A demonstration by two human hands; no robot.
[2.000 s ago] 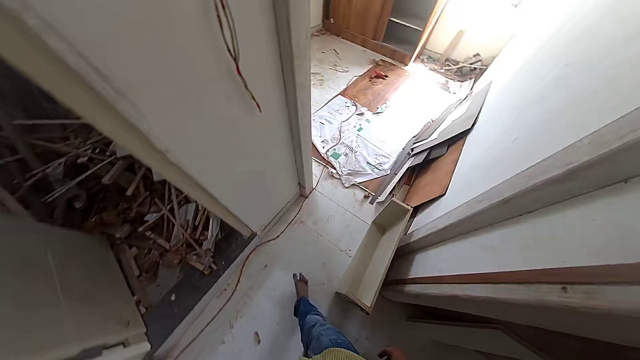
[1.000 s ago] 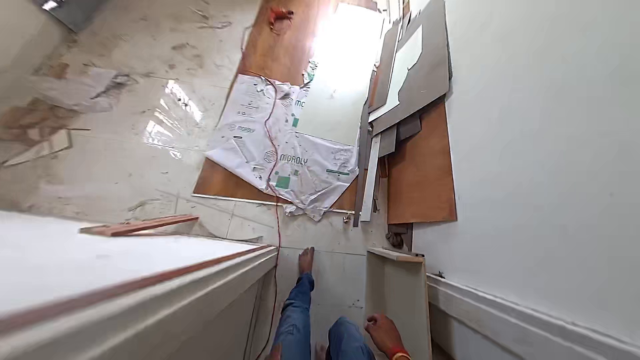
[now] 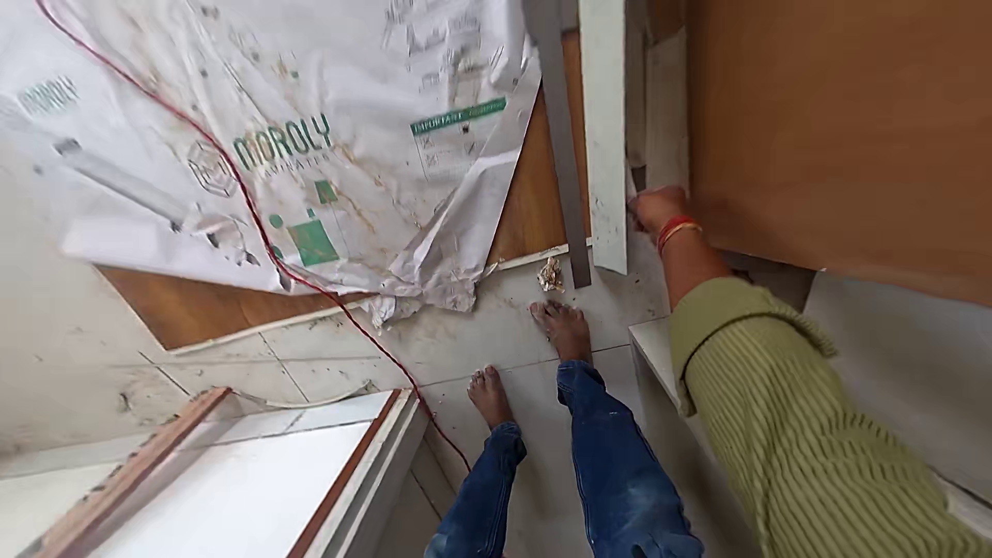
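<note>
My right hand (image 3: 657, 208), with a red and gold bracelet at the wrist, reaches down among long narrow strips at the upper right. Its fingers are at the edge of a pale board strip (image 3: 607, 132); whether they grip it is hidden. Right of the hand leans a large brown wood panel (image 3: 845, 132). A thin grey strip (image 3: 564, 147) lies left of the pale one. My left hand is out of view.
A crumpled white printed plastic sheet (image 3: 364, 70) covers a brown board (image 3: 225, 310) on the tiled floor. A red twisted cable (image 3: 372, 337) crosses it and runs past my bare feet. A wooden batten (image 3: 139, 473) lies at lower left; a pale box-like piece (image 3: 659, 356) stands below my right arm.
My right hand has moved from beside my knee, over the pale box-like piece, forward to the strips and boards. The view has come much closer to the sheet and boards.
</note>
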